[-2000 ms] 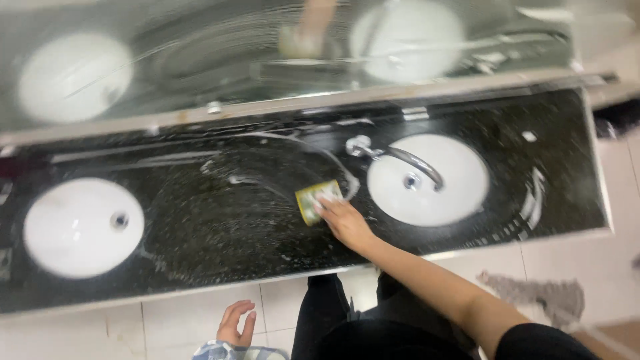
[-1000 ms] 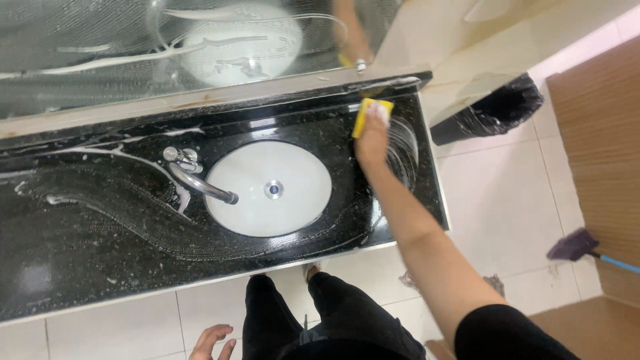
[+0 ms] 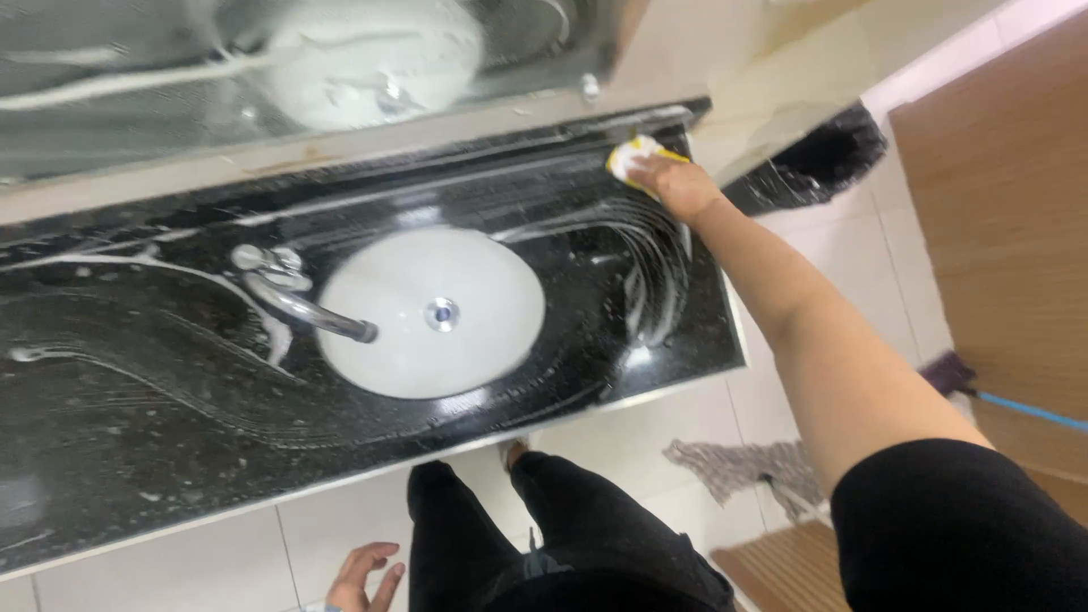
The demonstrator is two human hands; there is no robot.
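My right hand (image 3: 676,180) presses a yellow sponge (image 3: 637,157) covered in white foam onto the black stone countertop (image 3: 586,280), near its back right corner. Curved streaks of suds run over the stone below and left of the sponge. A white oval sink basin (image 3: 433,357) sits left of my right arm, with a curved chrome faucet (image 3: 310,313) reaching over its left side. Low in the view, in front of the counter's front edge, my left hand (image 3: 365,578) hangs with its fingers apart, holding nothing.
A wet mirror (image 3: 170,93) stands behind the counter. To the right are a bin with a black plastic liner (image 3: 816,161) and a brown wood-look panel (image 3: 1003,195). A grey mop head (image 3: 748,472) lies on the tiled floor, near a tool with a blue handle (image 3: 1033,411).
The view has shifted right along the counter since two seconds ago. My right hand has carried the sponge from between the two sinks to the right end, where fresh curved suds show.
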